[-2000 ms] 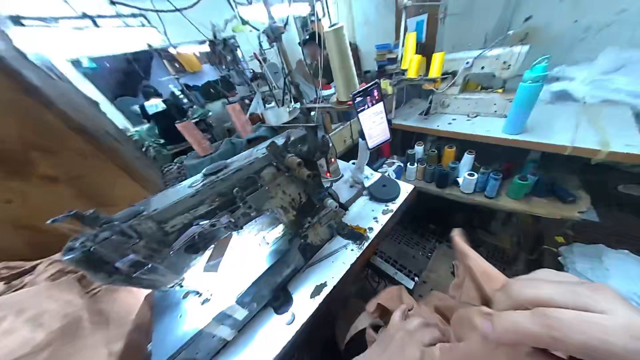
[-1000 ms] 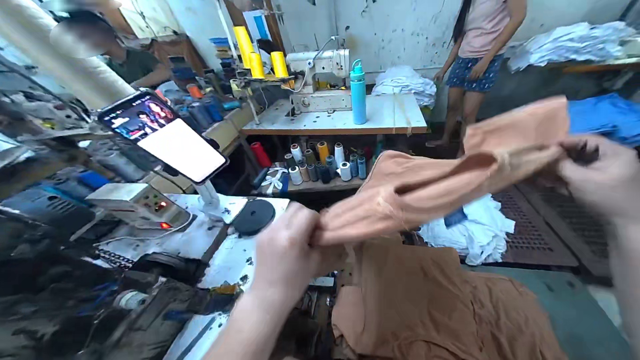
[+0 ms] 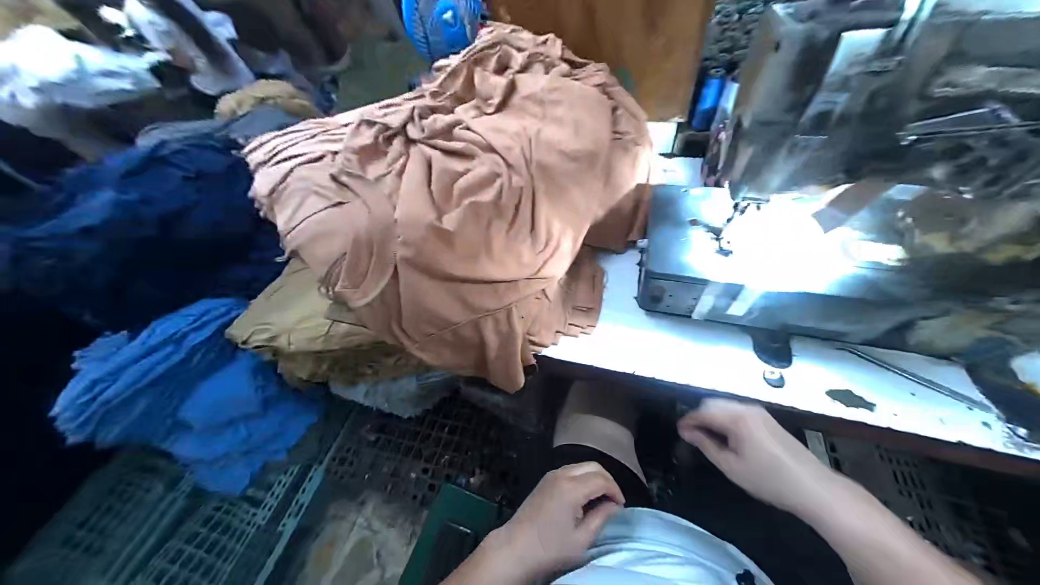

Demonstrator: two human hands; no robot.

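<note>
My left hand (image 3: pixel 569 508), low in the middle, has loosely curled fingers beside a light garment (image 3: pixel 666 548) on my lap. Just off the table's front edge is my right hand (image 3: pixel 727 435), fingers bent, with nothing visible in it. A large pile of tan-brown fabric pieces (image 3: pixel 487 187) lies on the left part of the white table (image 3: pixel 626 337), away from both hands. To the right of the pile stands an industrial sewing machine (image 3: pixel 853 138), its metal bed (image 3: pixel 674 280) brightly lit around the needle.
Dark blue fabric (image 3: pixel 154 219), bright blue fabric (image 3: pixel 195 390) and olive fabric (image 3: pixel 301 317) are heaped at the left. Plastic crates (image 3: pixel 195 520) stand at the lower left. A thin metal rod (image 3: pixel 918 378) lies near the table's front edge.
One second ago both hands held a tan-brown garment piece up; now they are low, without it. The view has swung far left to the fabric pile and machine.
</note>
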